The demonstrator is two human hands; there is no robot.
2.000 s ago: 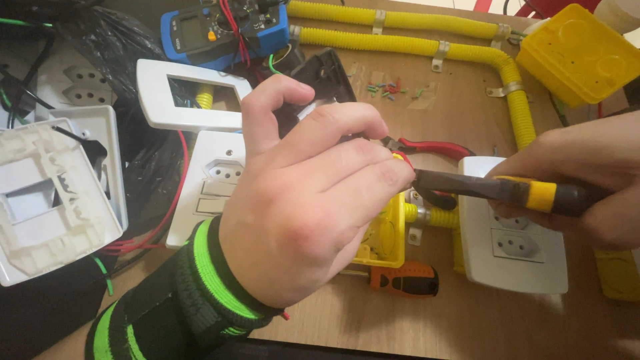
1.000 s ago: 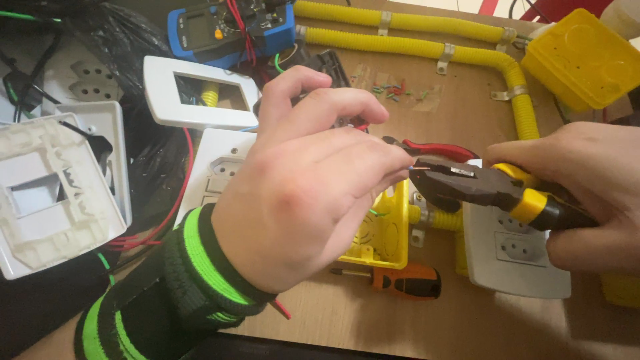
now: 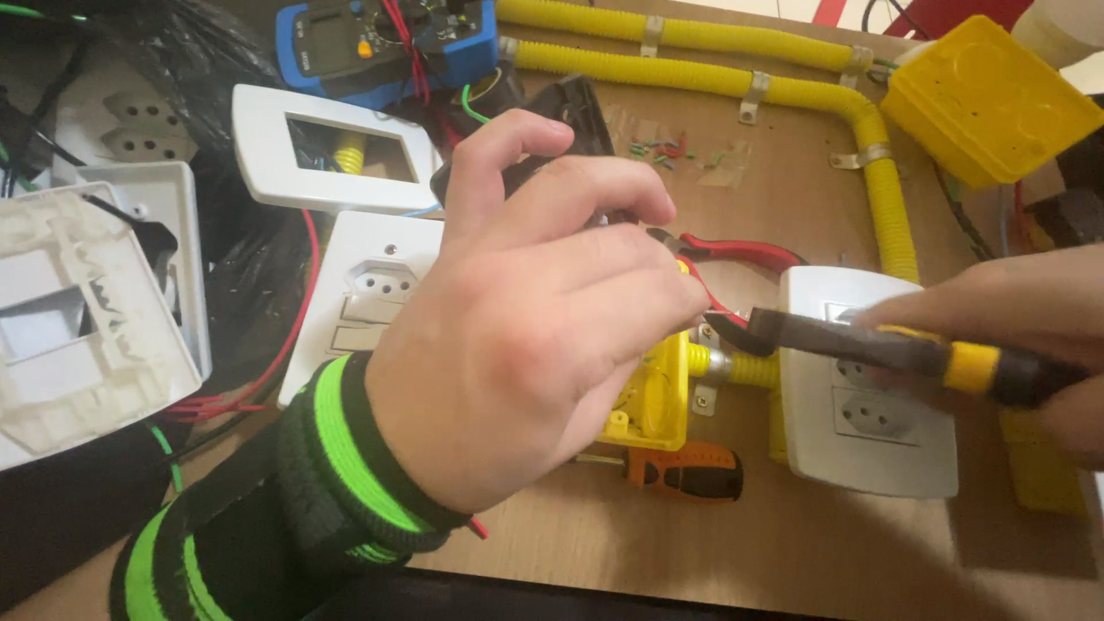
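My left hand (image 3: pixel 535 328), with a black and green wrist brace, is over the middle of the work. Its thumb and forefinger are pinched on a thin wire end (image 3: pixel 718 312), mostly hidden by the fingers. My right hand (image 3: pixel 992 319), blurred, grips pliers with black and yellow handles (image 3: pixel 970 366); their jaws point left, close to the pinched fingertips. Below them is a yellow electrical box (image 3: pixel 662 401), partly covered by my left hand. Red-handled pliers (image 3: pixel 742 250) lie just behind. To the right is a white socket plate (image 3: pixel 871 470).
Yellow corrugated conduit (image 3: pixel 724 82) is clamped along the back. A blue multimeter (image 3: pixel 388 52), a white frame (image 3: pixel 259 155) and a switch and socket plate (image 3: pixel 345 250) lie left. An orange screwdriver (image 3: pixel 690 472) lies in front; a yellow box (image 3: pixel 992 99) stands back right.
The pliers' jaws, beside the wire at my left fingertips one second ago, are now a little to the right of the fingertips and turned more edge-on. My left hand stays pinched in about the same place.
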